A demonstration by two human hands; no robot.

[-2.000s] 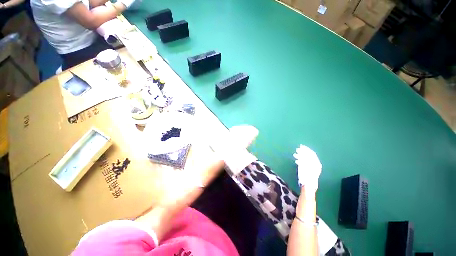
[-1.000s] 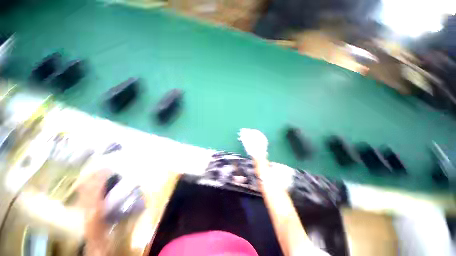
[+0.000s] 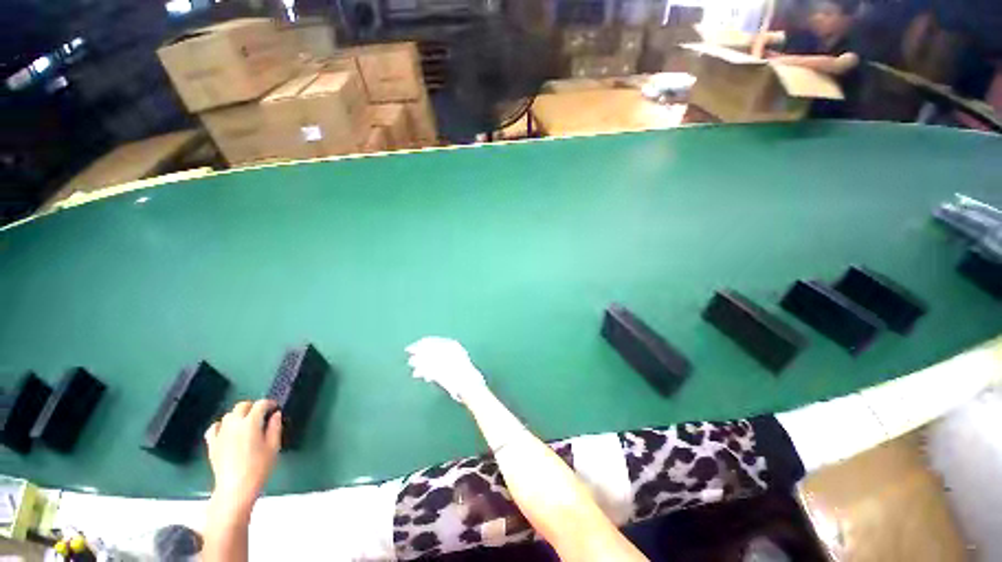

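Observation:
Black slotted box-shaped units stand on the green belt [image 3: 494, 253]. The nearest left unit [image 3: 301, 386] is tilted slightly in view, with its slotted side facing left. My bare left hand [image 3: 244, 441] is at its lower left end, fingers bent. A small dark bit shows at the fingertips; I cannot tell whether it is a held part or the unit's edge. My right hand [image 3: 445, 368], in a white glove, is over the belt between the left and right units, with nothing visible in it and its fingers loosely apart.
More black units stand left [image 3: 187, 411] and right [image 3: 646, 349]. Wrapped packs [image 3: 972, 225] lie far right. Leopard-print fabric [image 3: 698, 467] covers the near edge. Cartons [image 3: 319, 104] stand behind the belt, and a person [image 3: 830, 49] is beside an open carton.
The view has swung right and up to face the belt. My left hand has moved from the side table's small parts to the nearest left unit. My right hand stays over the belt.

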